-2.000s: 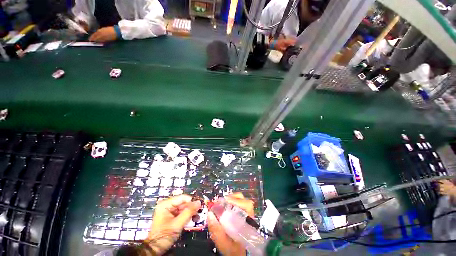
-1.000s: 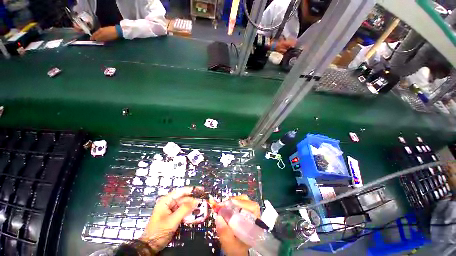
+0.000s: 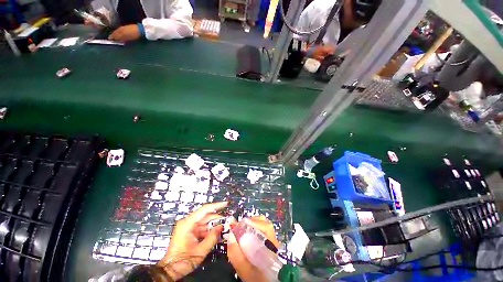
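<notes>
My left hand holds a small white module between thumb and fingers, low in the middle of the view; the module is tilted and partly covered by the fingers. My right hand holds a clear-pinkish syringe with a green end cap. The syringe tip is at the module; whether it touches cannot be told. Both hands are over a shiny clear blister tray that holds many white parts and red parts.
A black pocketed tray is at the left. A green belt carries spaced modules. A slanting metal post rises right of centre. A blue box with a clear bag stands right; a pale hose crosses there. People in white coats sit opposite.
The module in my left hand has turned from face-on to tilted, nearly edge-on. My right hand still holds the syringe beside it. The view has shifted slightly.
</notes>
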